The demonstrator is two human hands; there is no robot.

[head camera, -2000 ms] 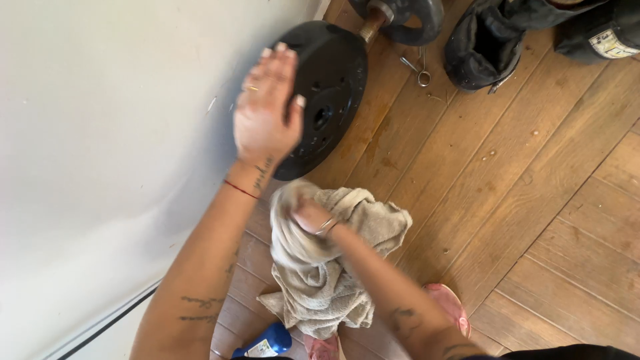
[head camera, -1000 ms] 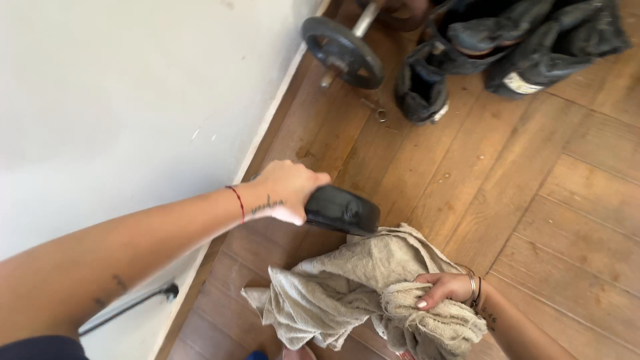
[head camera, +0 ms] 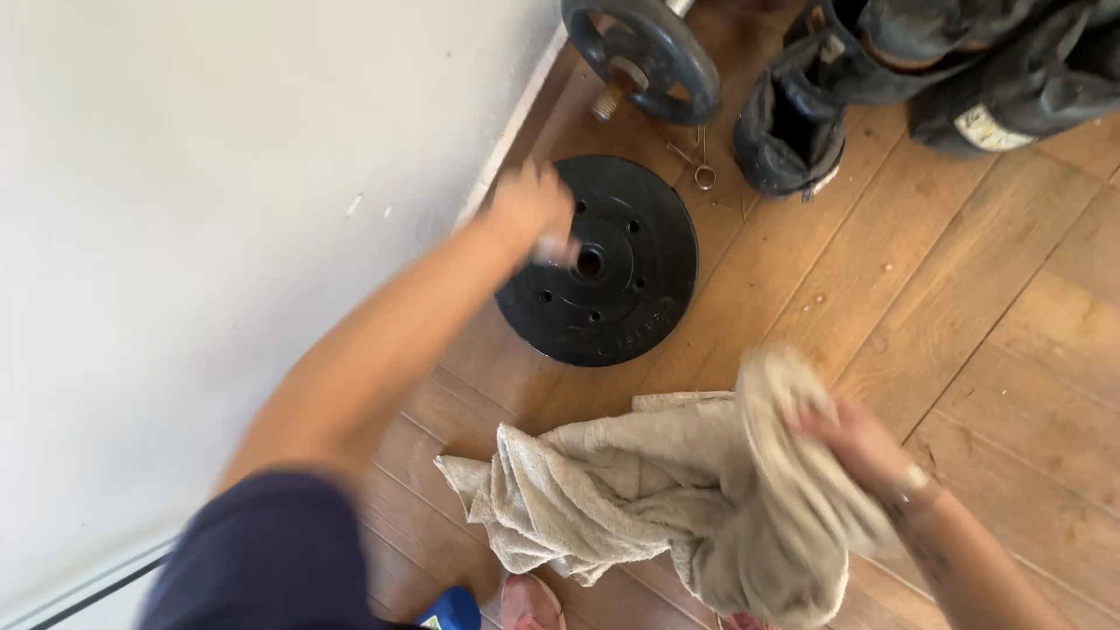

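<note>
A round black weight plate (head camera: 647,254) lies flat on the wooden floor beside the wall. Over its upper left part is my left hand (head camera: 538,210), blurred, fingers bent; whether it touches the plate cannot be told. A beige towel (head camera: 604,490) hangs in folds below the plate, bunched up at its right end. There my right hand (head camera: 844,433) grips the cloth, also blurred.
A barbell or dumbbell end with a spoked plate (head camera: 700,79) and rusty threads stands at the top, a spring clip (head camera: 704,177) near it. Black bags (head camera: 787,131) lie top right. The white wall (head camera: 262,175) bounds the left. A blue container (head camera: 455,608) and a pink shoe (head camera: 529,602) are at the bottom.
One second ago my left hand held a black plate edge-on above the towel; now the plate lies flat near the wall. My right hand has stayed on the towel. The view has shifted.
</note>
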